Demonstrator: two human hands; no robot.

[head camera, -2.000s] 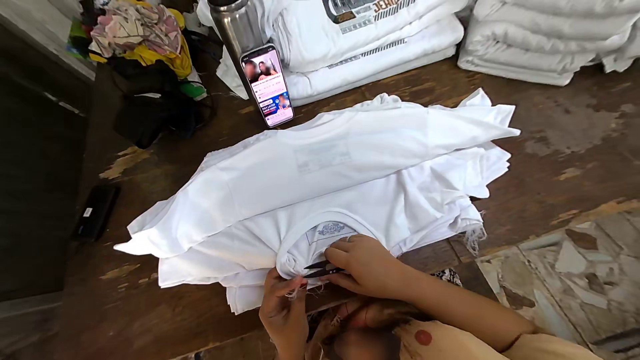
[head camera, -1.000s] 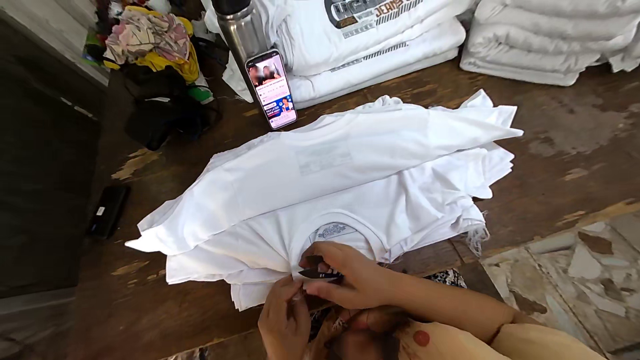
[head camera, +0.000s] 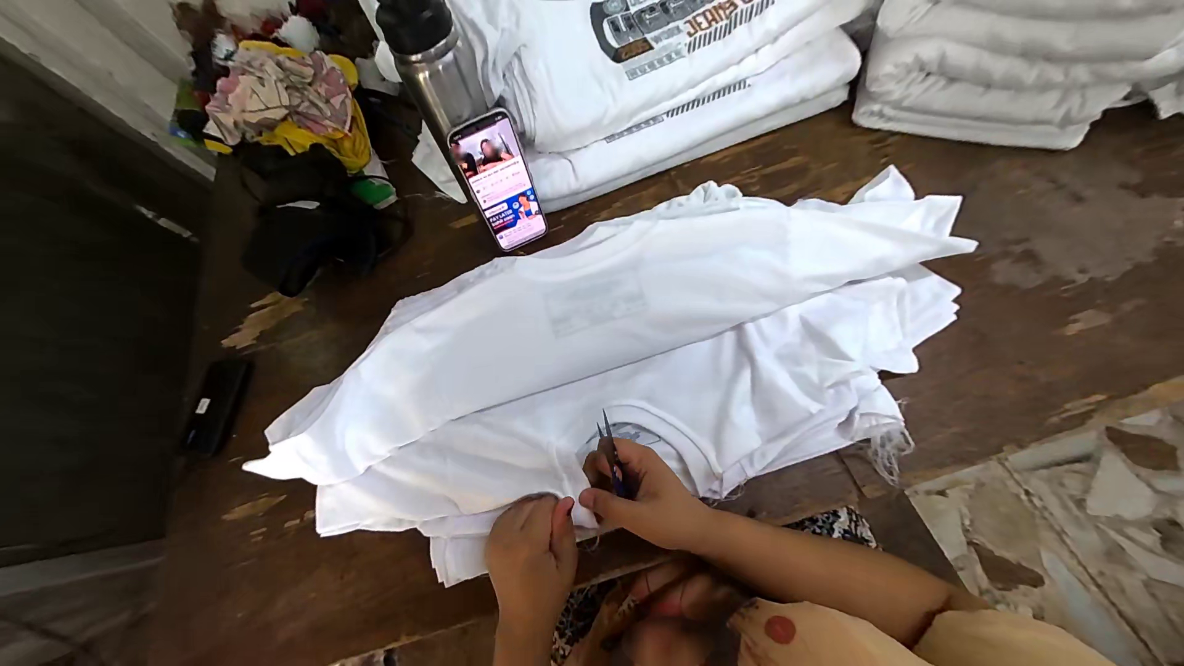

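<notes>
White T-shirts (head camera: 481, 361) lie in a loose pile across the wooden table, their sleeves spread to both sides. The round neckline (head camera: 684, 435) of one faces me, with a grey print inside it. My right hand (head camera: 647, 495) holds small dark thread snips (head camera: 610, 453), their pointed blades upward and a little apart, and its thumb and fingertips touch the shirt by the neckline. Just left of it, my left hand (head camera: 535, 546) pinches the near edge of the cloth. Loose threads (head camera: 890, 451) hang from the pile's right end.
A phone (head camera: 499, 180) with a lit screen leans on a steel bottle (head camera: 439, 83). Folded white shirts (head camera: 592, 176) and another folded stack (head camera: 980, 83) stand behind. Coloured cloths (head camera: 287, 102) and a black cloth item (head camera: 310, 222) lie back left, a black object (head camera: 217, 407) at left.
The snips have swung from lying roughly sideways to pointing upward in my right hand. Both hands stay at the shirt's near edge, by the neckline.
</notes>
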